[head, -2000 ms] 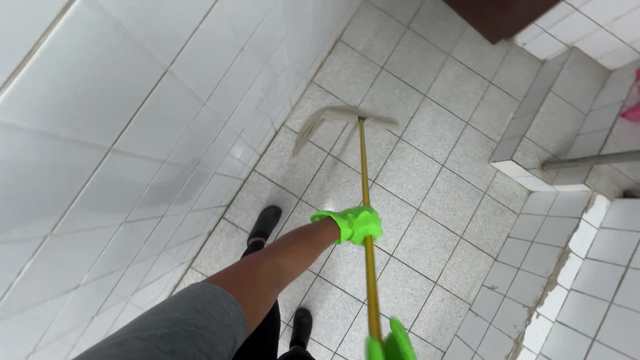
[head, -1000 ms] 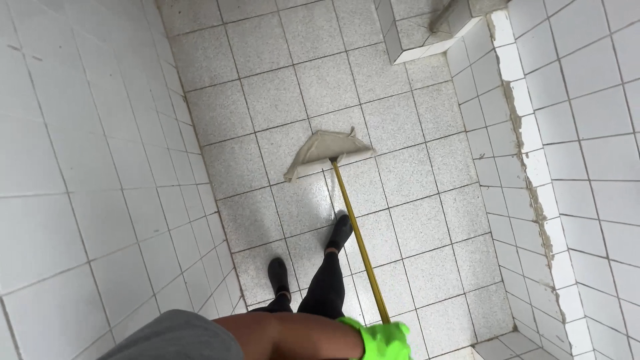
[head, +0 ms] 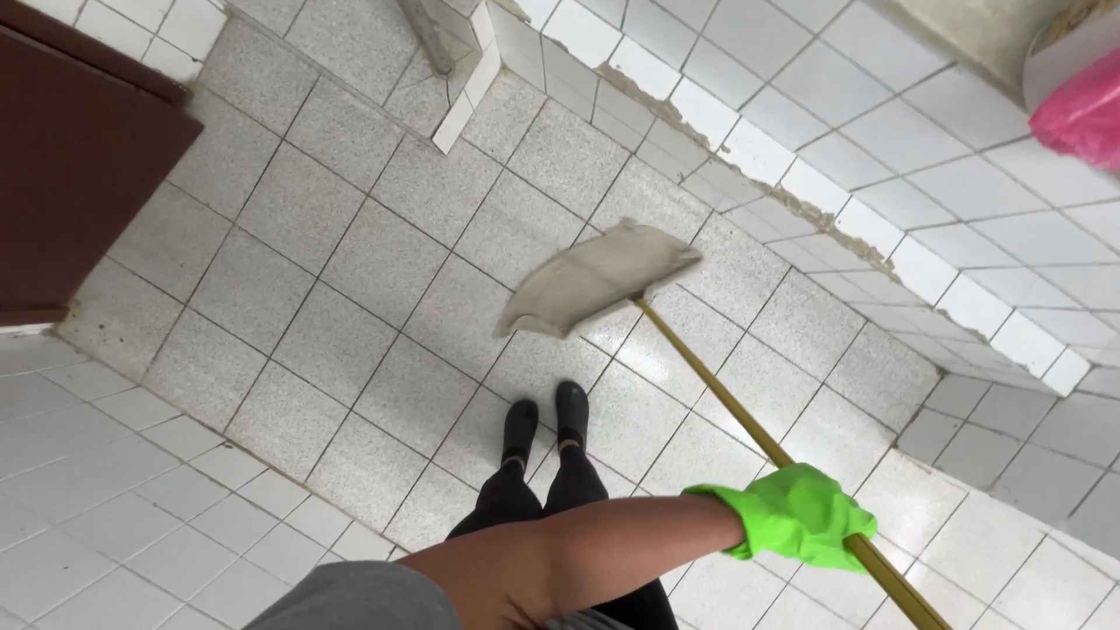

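Note:
My left hand (head: 805, 516), in a bright green rubber glove, is closed around the yellow pole (head: 713, 382) of a floor mop or squeegee at the lower right. The pole slants up to the left. At its far end a damp-looking, grey-beige floor cloth (head: 599, 276) is draped over the head and lies on the speckled tile floor (head: 385, 254). It sits just beyond my dark shoes. The head itself is hidden under the cloth. My right hand is out of view; the pole runs on past the bottom edge.
A tiled wall (head: 857, 140) with a broken, rough ledge edge runs along the upper right. A low tiled curb (head: 468, 101) with a pipe (head: 424, 35) stands at the top. A dark brown door or panel (head: 79, 166) is at the left. Pink plastic (head: 1085, 109) shows at the upper right.
The view has turned strongly. The cloth-covered head has shifted over the floor with the pole. My right glove, seen low on the pole two seconds ago, has left the view.

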